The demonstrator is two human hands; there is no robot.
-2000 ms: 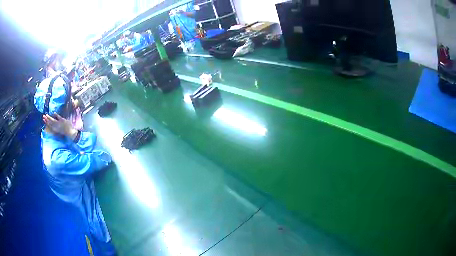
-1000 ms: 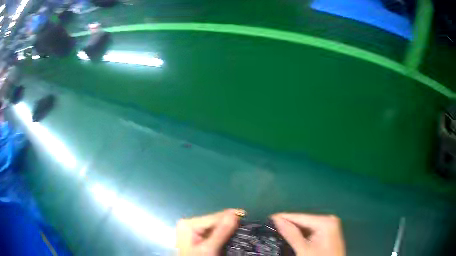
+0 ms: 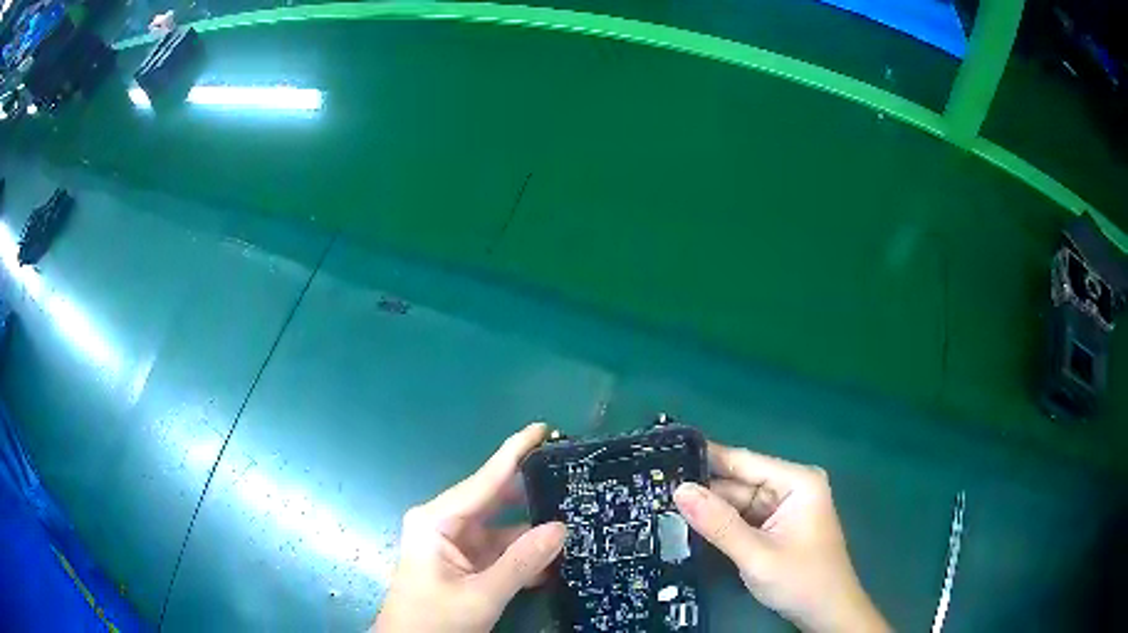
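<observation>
A black housing half (image 3: 539, 485) with a raised rim is held at the bottom centre, its open side facing me. A dark circuit board (image 3: 625, 538) dotted with small white and silver parts lies in it; a pale silver rectangle shows on its right side. The lower end is cut off by the frame edge. My left hand (image 3: 476, 550) grips the left side, thumb on the board's edge. My right hand (image 3: 786, 532) grips the right side, thumb on the rim and board near the top right. Fingers behind the housing are hidden.
A thin silver stick (image 3: 950, 563) lies on the bench at the right. A black and grey device (image 3: 1079, 328) stands at the far right. Two narrow black blocks (image 3: 167, 62) are at the upper left, a dark heap (image 3: 47, 225) at the left edge. A green post (image 3: 986, 68) rises at the upper right.
My view has swung right and down. Both hands, out of view at first, then low and blurred, now show higher, with the housing and board clear between them.
</observation>
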